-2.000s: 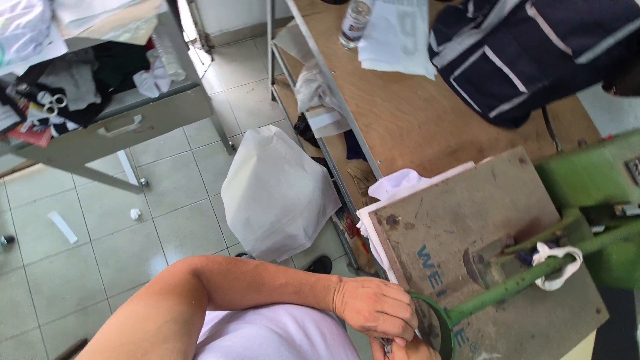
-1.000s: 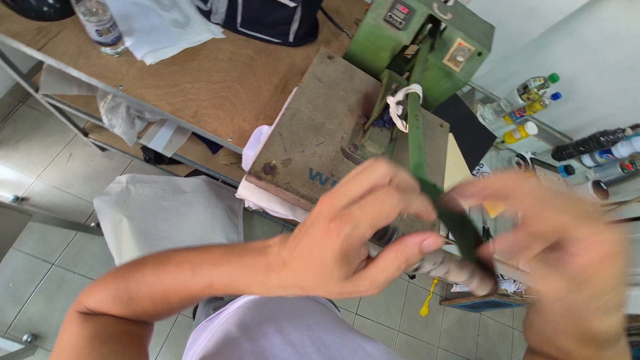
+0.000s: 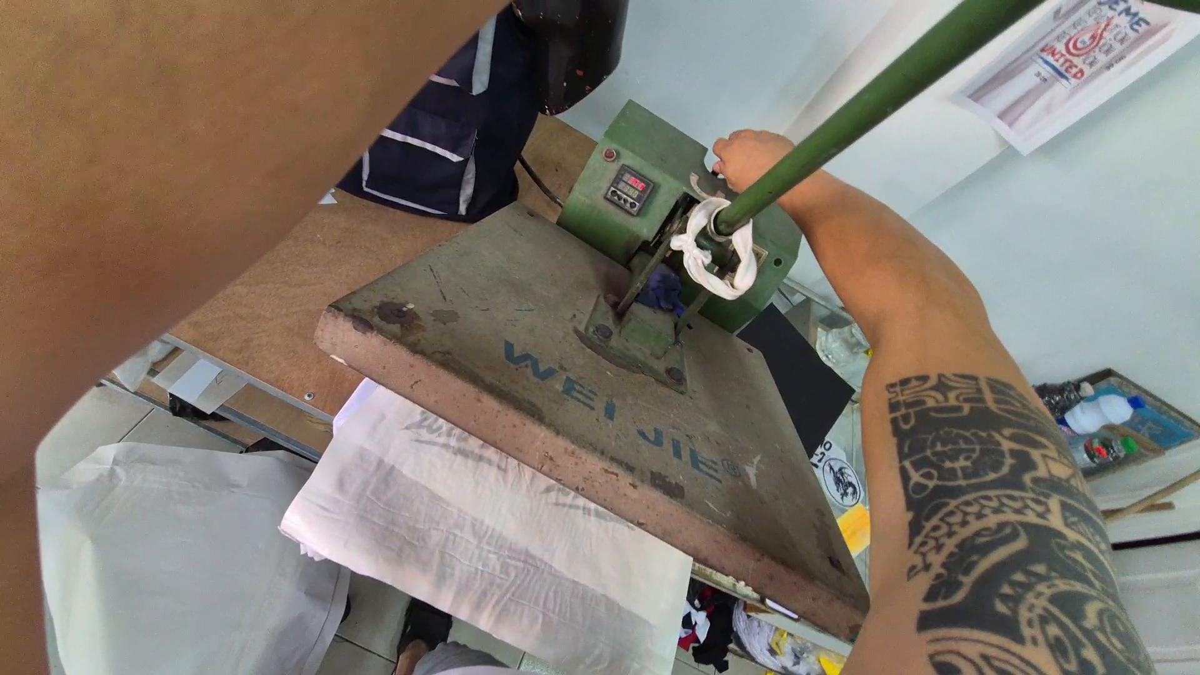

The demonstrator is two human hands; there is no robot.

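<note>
A green heat press (image 3: 647,169) has its lever (image 3: 872,112) rising toward the upper right. A knotted white cloth strip (image 3: 694,248) loops round the lever's base. The worn upper plate (image 3: 562,375) is tilted up. Under it lies white fabric (image 3: 487,516) with faint grey printing, hanging over the front. My right hand (image 3: 755,169) is at the back top edge of the green housing, its fingers bent beside a small pale part; its grip is unclear. My left forearm crosses the upper left, and the hand is out of frame.
A dark blue bag (image 3: 422,141) stands on the wooden table (image 3: 272,291), behind a cable. A large white sack (image 3: 187,562) is on the tiled floor at lower left. Plastic bottles (image 3: 1102,412) lie in a tray at right. A printed sheet (image 3: 1078,70) is on the wall.
The lever now points up and the upper plate is tilted, with fabric showing below. My right hand has moved to the back of the press; my left hand has left view. The view has shifted strongly.
</note>
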